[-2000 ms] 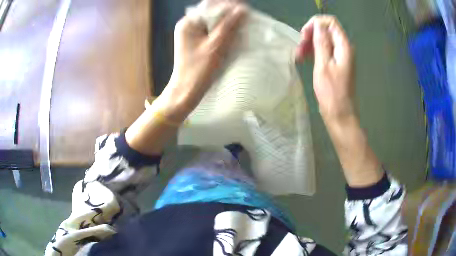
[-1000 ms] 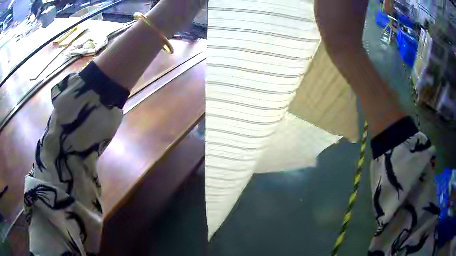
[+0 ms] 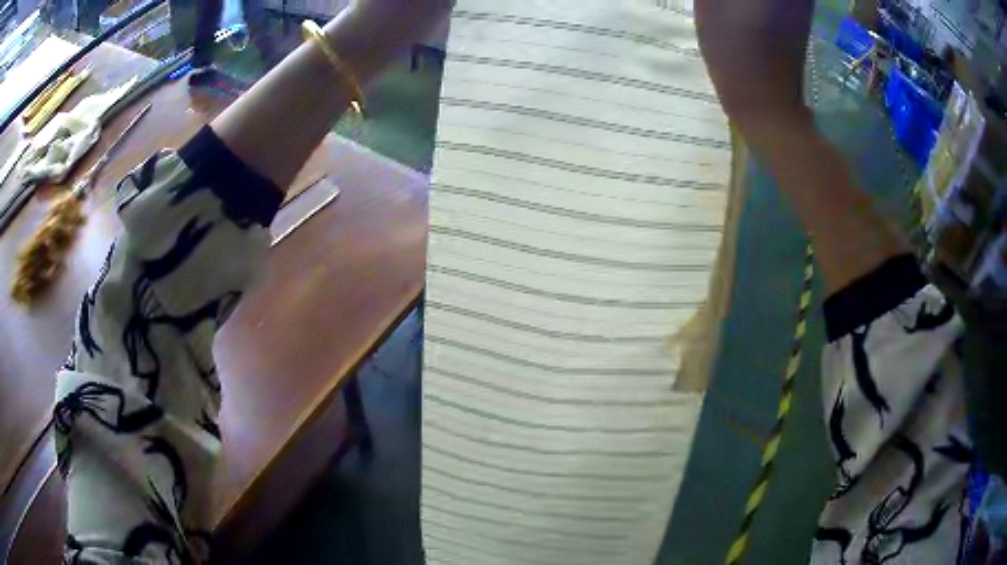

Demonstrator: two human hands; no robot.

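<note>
A white striped garment panel (image 3: 569, 276) hangs upright in front of me, filling the middle of the view and running out at the top and bottom edges. A beige piece (image 3: 707, 320) shows behind its right edge. My left forearm reaches up to the top edge at the panel's left side; the left hand is cut off. The lower part of my right hand (image 3: 754, 55) shows beside the panel's upper right edge. Its fingers are out of the picture, so its grip is hidden.
A reddish-brown table (image 3: 320, 287) stands on the left, bearing a brownish-yellow bundle (image 3: 46, 248), a pale cloth heap (image 3: 61, 146) and a thin white strip (image 3: 306, 212). A yellow-black line (image 3: 778, 425) marks the green floor. Blue items (image 3: 914, 108) and boxes stand right.
The view has turned from the floor to the room. Since one second ago the panel hangs straighter and lower, and less of the beige piece shows. More of the table's far side is visible.
</note>
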